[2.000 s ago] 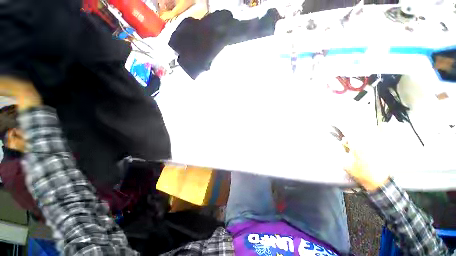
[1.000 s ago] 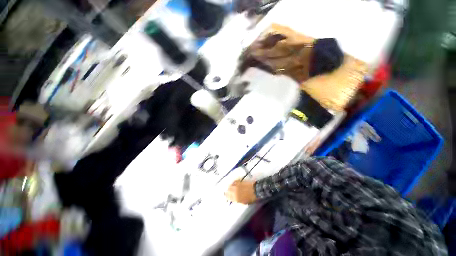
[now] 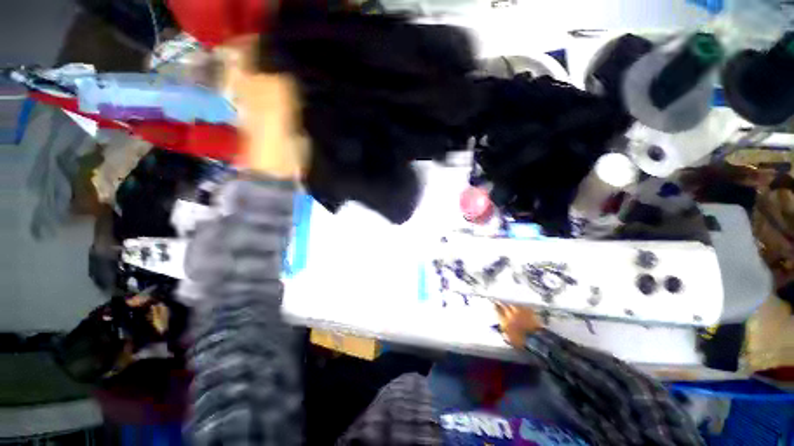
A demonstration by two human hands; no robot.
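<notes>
Black garment cloth (image 3: 374,104) lies bunched at the back of the white table, with a lobe hanging toward the front. My left hand (image 3: 270,122) is raised at its left side, blurred and reaching far forward; its fingertips are not clear, so I cannot tell whether they grip the cloth. More black cloth (image 3: 548,148) lies behind the sewing machine (image 3: 609,279). My right hand (image 3: 518,322) is at the machine's front edge, fingers slightly apart, with nothing visible in it.
A pink-red round item (image 3: 475,204) stands behind the machine. Thread cones (image 3: 688,74) are at back right. A red and pale blue bundle (image 3: 165,113) is at left. A person's hand (image 3: 157,314) shows at lower left. A yellow-tan box (image 3: 344,344) is below the table edge.
The view has swung around. The black cloth that was at my left two seconds ago no longer fills that side. My left arm, out of view one second ago, now reaches forward. My right hand stays by the machine.
</notes>
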